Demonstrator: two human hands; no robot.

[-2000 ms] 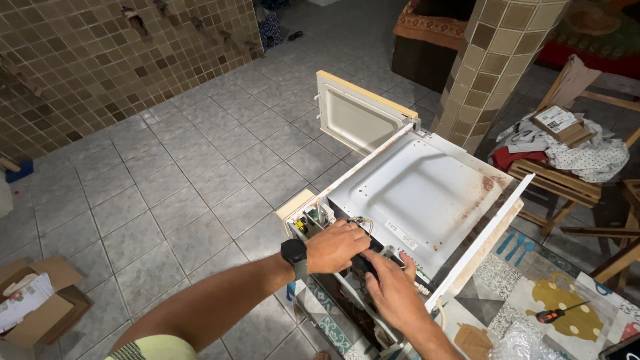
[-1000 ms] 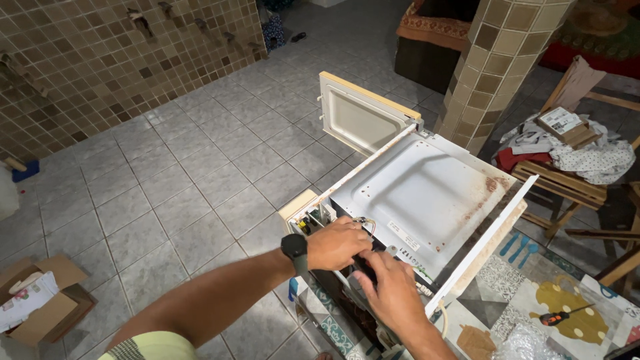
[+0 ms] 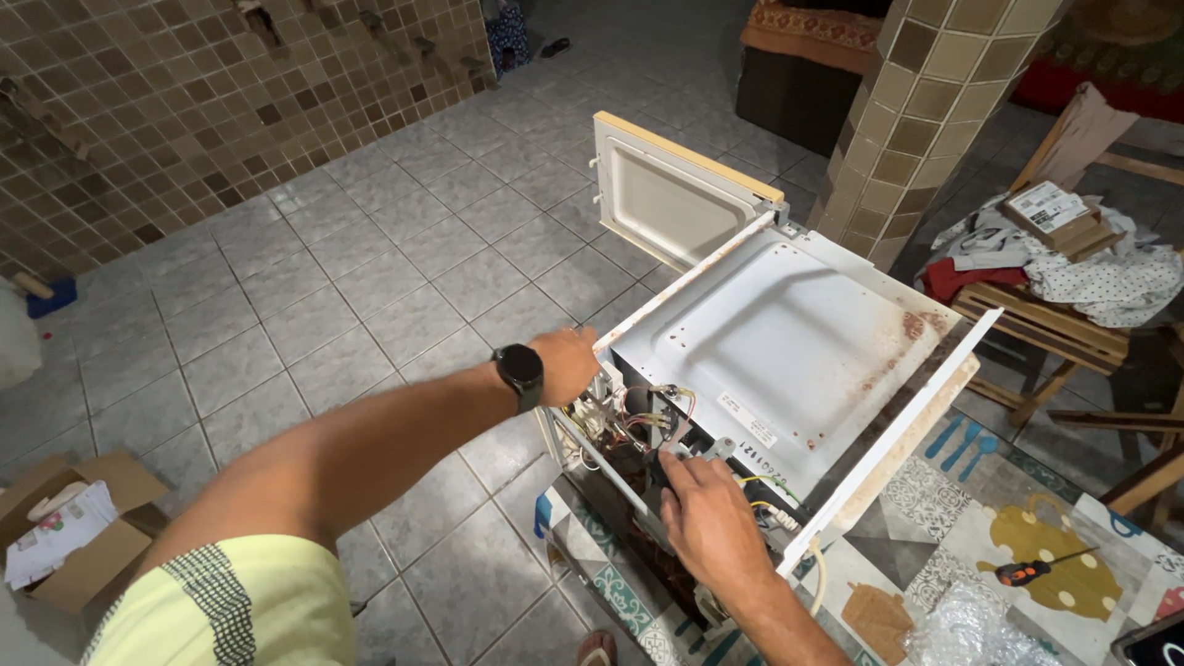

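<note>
A microwave oven with its outer cover off (image 3: pixel 786 342) stands on a patterned tablecloth, its door (image 3: pixel 684 190) swung out at the far side. My left hand (image 3: pixel 566 365), with a black watch on the wrist, lies at the front left corner of the chassis; its fingertips are partly hidden, so any grip is unclear. My right hand (image 3: pixel 712 518) reaches into the component bay, its fingers on a dark part near the middle. Between the hands, coloured wires (image 3: pixel 652 421) and a round dark component show. A black and orange screwdriver (image 3: pixel 1022 572) lies on the tablecloth.
Bubble wrap (image 3: pixel 971 629) lies at the table's near right. A wooden chair (image 3: pixel 1045 319) holds clothes and a small cardboard box (image 3: pixel 1059 220). A tiled column (image 3: pixel 925 120) rises behind the oven. An open cardboard box (image 3: pixel 111 555) sits on the floor at left.
My left hand has moved from the component bay to the chassis corner, left and away from my right hand, uncovering the wires. My right hand stays at the bay.
</note>
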